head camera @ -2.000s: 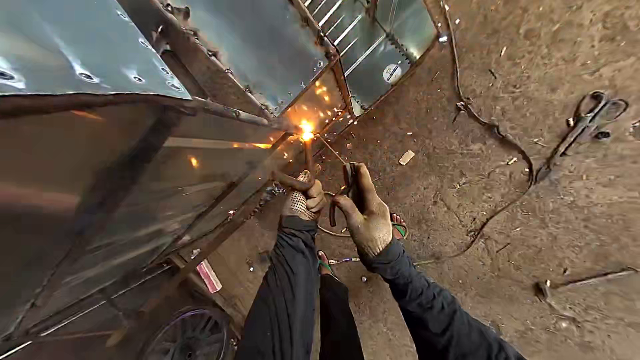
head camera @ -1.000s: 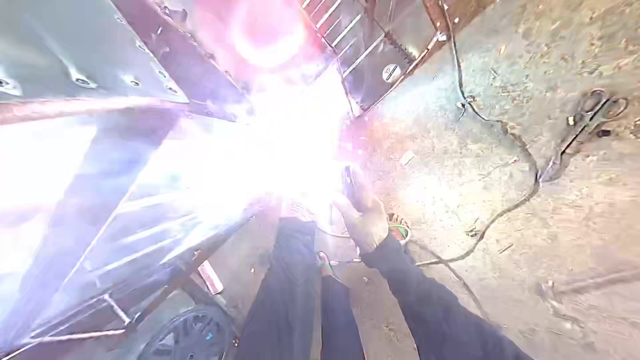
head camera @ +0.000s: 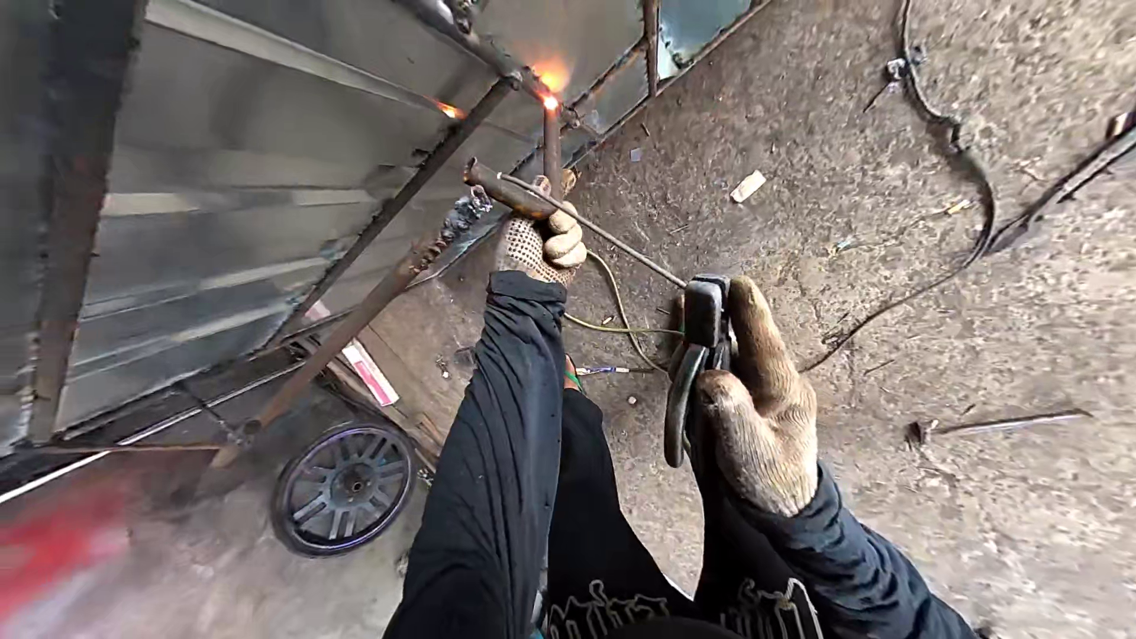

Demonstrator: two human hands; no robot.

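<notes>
My gloved left hand (head camera: 543, 244) is closed around a rusty metal pipe piece (head camera: 515, 193) with a bar standing up from it. The bar's far end meets the metal frame (head camera: 470, 40) at a glowing orange spot (head camera: 550, 102). In my gloved right hand (head camera: 763, 408) is a black welding electrode holder (head camera: 704, 324). A welding electrode (head camera: 612, 238) runs from its jaw up and left, passing over the pipe piece near my left hand; whether they touch cannot be told. No bright arc shows now.
Sheet-metal panels (head camera: 204, 177) in a welded frame fill the left. A spoked wheel (head camera: 346, 488) lies at lower left beside a slanting rusty pipe (head camera: 328, 346). Dark cable (head camera: 985, 186) crosses the floor at right, and a hammer-like tool (head camera: 1003, 426) lies below it.
The blinding white arc glare of one second ago is gone, leaving an orange glow at the joint. The electrode has come away from the joint. The view has shifted.
</notes>
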